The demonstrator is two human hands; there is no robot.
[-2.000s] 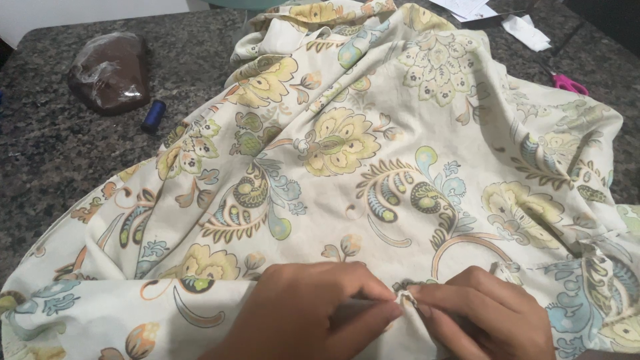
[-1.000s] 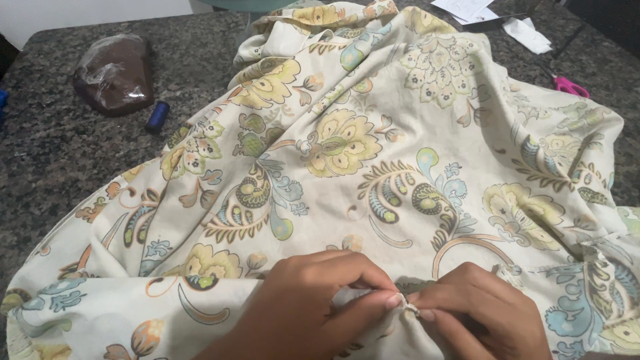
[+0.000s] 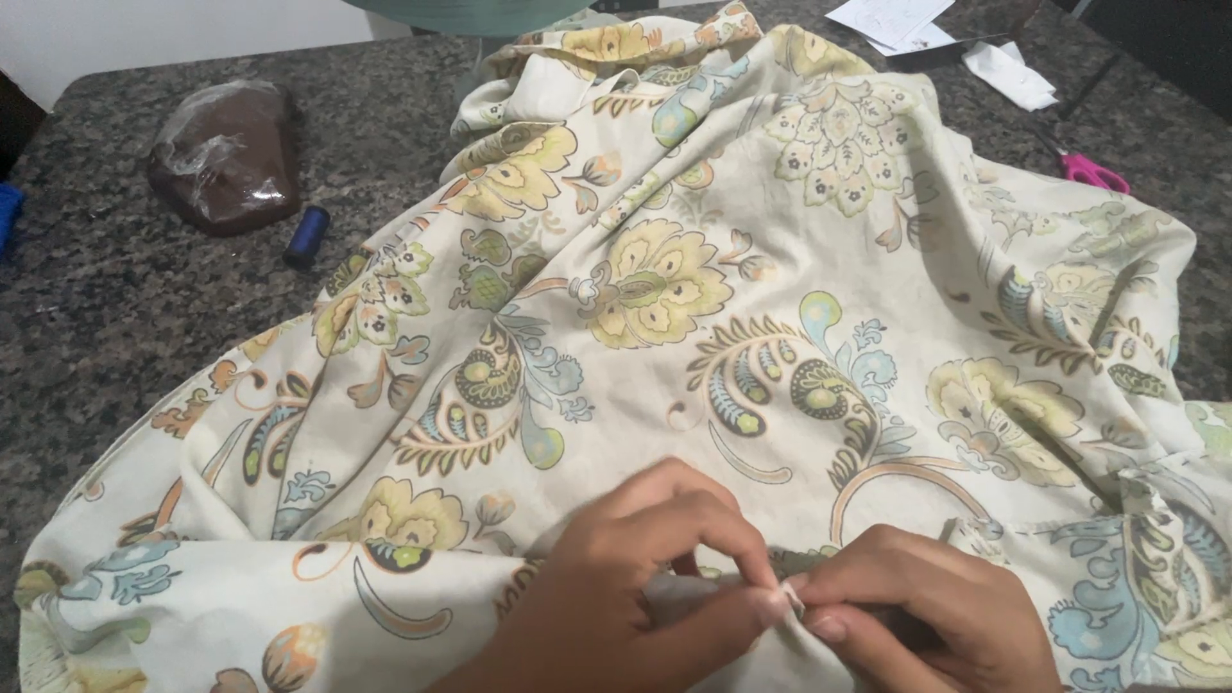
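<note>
A cream fabric with a floral and paisley print [image 3: 616,414] lies in folds across most of the view. At the bottom middle, my left hand [image 3: 664,568] pinches a folded edge of it between thumb and index finger. My right hand [image 3: 914,606] grips the same edge just to the right, its fingertips almost touching those of my left hand. Whether a needle or thread is between the fingers cannot be seen. Stitching and a frayed edge [image 3: 1039,527] show on the fabric to the right of my right hand.
On the dark granite countertop [image 3: 125,318], a brown lump in clear plastic wrap [image 3: 226,159] lies beside a blue thread spool [image 3: 307,237]. Pink-handled scissors [image 3: 1093,173], a crumpled white tissue [image 3: 1011,75] and papers [image 3: 890,21] are at the upper right. A blue object [image 3: 8,214] shows at the left edge.
</note>
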